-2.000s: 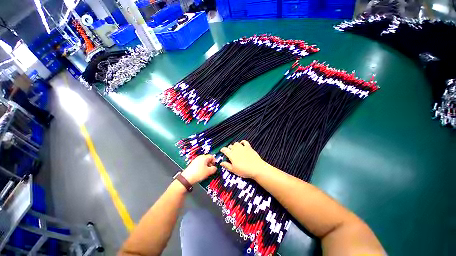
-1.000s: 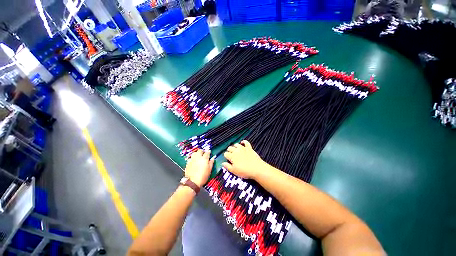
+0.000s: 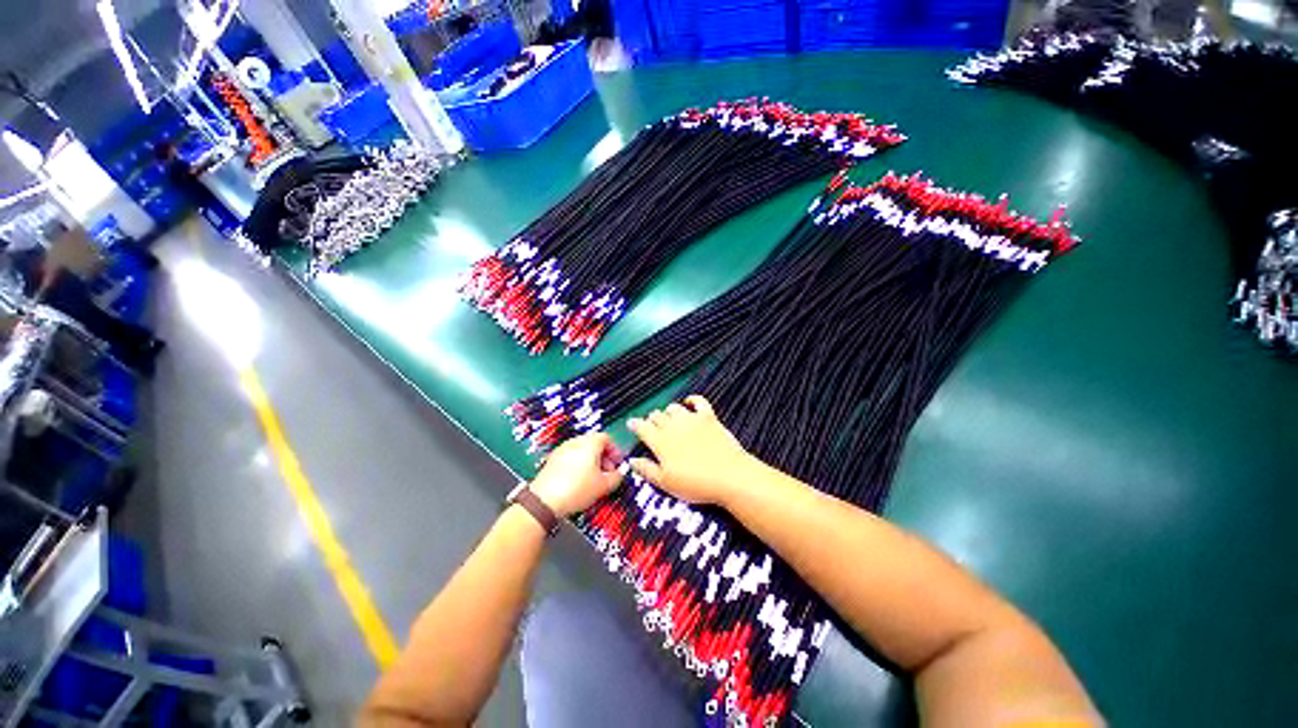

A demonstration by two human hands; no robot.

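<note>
A wide fan of black cables (image 3: pixel 840 341) lies on the green bench, with red and white sleeves at both ends and silvery loops at the near tips. My right hand (image 3: pixel 690 452) rests flat on the near left part of the fan, fingers slightly bent. My left hand (image 3: pixel 581 475) is beside it at the cable ends, fingers curled together around a cable end; the fingertips are partly hidden. A narrower group of cable ends (image 3: pixel 555 415) lies just beyond my left hand, split off from the near row.
A second cable bundle (image 3: pixel 655 199) lies farther back on the left. Another black cable heap (image 3: pixel 1167 107) is at far right, and one (image 3: pixel 356 206) at the far left edge. A blue crate (image 3: pixel 524 100) stands at the back. The bench edge (image 3: pixel 413 387) borders the aisle.
My left hand moved forward to the split-off cable ends, then came back beside my right hand, its fingers closing again. My right hand has hardly moved.
</note>
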